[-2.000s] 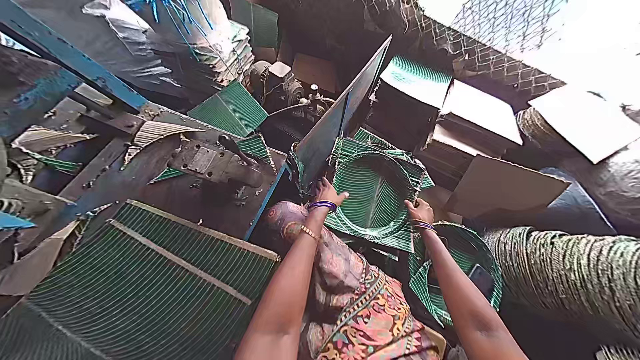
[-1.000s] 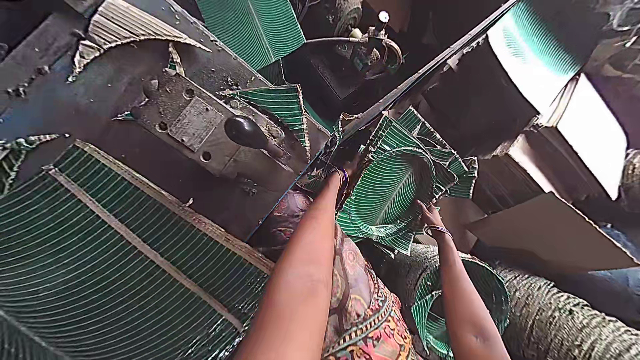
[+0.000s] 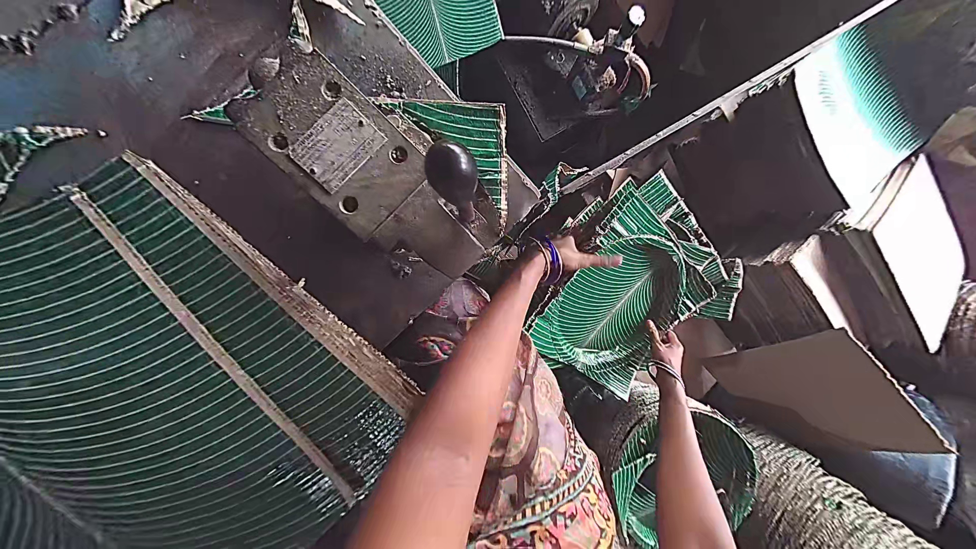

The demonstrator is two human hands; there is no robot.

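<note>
A green leaf-print pressed plate point(image 3: 610, 305), with a round hollow and ragged outer edges, lies tilted above my lap. At its upper left edge is my left hand point(image 3: 576, 261), bangles on the wrist; one digit extends over the plate, blurred, and the other fingers are partly hidden. My right hand point(image 3: 666, 349) holds the lower right rim, a digit over the edge. Crumpled green offcuts point(image 3: 671, 206) crowd the plate's upper right side. Below my right forearm, a green-lined round plate point(image 3: 724, 457) faces up at the end of a long nested stack point(image 3: 823, 488).
Large striped green sheets point(image 3: 191, 366) fill the lower left. A metal machine block point(image 3: 335, 152) has a black knob lever point(image 3: 451, 174) close to my left arm. A long metal edge point(image 3: 732, 99) runs diagonally behind the plate. Brown board point(image 3: 831, 381) and sheet stacks point(image 3: 907, 252) stand right.
The view has moved closer to the plate and machine. My left hand has shifted along the plate's upper left edge; my right hand remains at the right-hand rim.
</note>
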